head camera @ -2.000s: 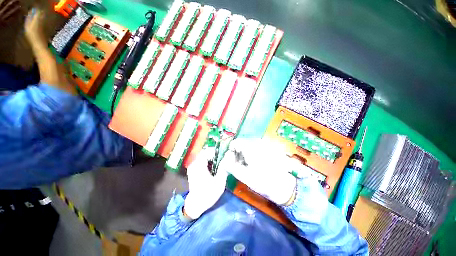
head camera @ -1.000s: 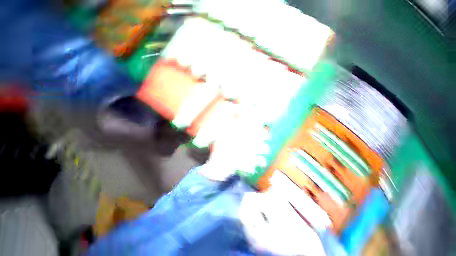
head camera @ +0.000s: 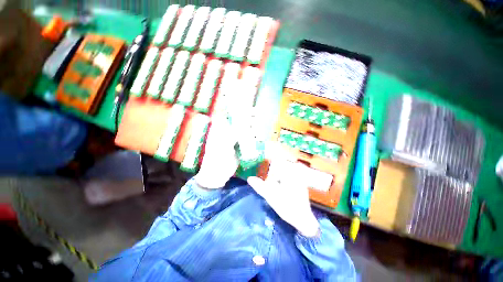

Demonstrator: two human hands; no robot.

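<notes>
My gloved left hand (head camera: 216,162) is at the lower right of the red sheet (head camera: 146,124), with a small green circuit board piece (head camera: 250,153) at its fingers; glare blurs the grip. My gloved right hand (head camera: 289,193) is over the lower left of the orange fixture (head camera: 357,118), beside a white plate (head camera: 317,179) in the lowest pocket. Its fingertips are washed out, so its grip cannot be told. The upper and middle pockets hold green circuit boards (head camera: 319,116). Modules (head camera: 190,82) lie in rows on the red sheet.
A black screw tray (head camera: 328,74) is above the fixture. A teal screwdriver (head camera: 363,173) lies at its right, then stacked metal plates (head camera: 433,135), cardboard (head camera: 390,193) and dark-handled nippers (head camera: 483,220). At left are a black screwdriver (head camera: 131,66), another orange fixture (head camera: 91,71) and a person's blue sleeve (head camera: 36,135).
The camera view has shifted. My hands have moved apart, my right hand down at the fixture. The middle pocket's board and a white plate in the lowest pocket now show. The neighbour's arm has left their fixture.
</notes>
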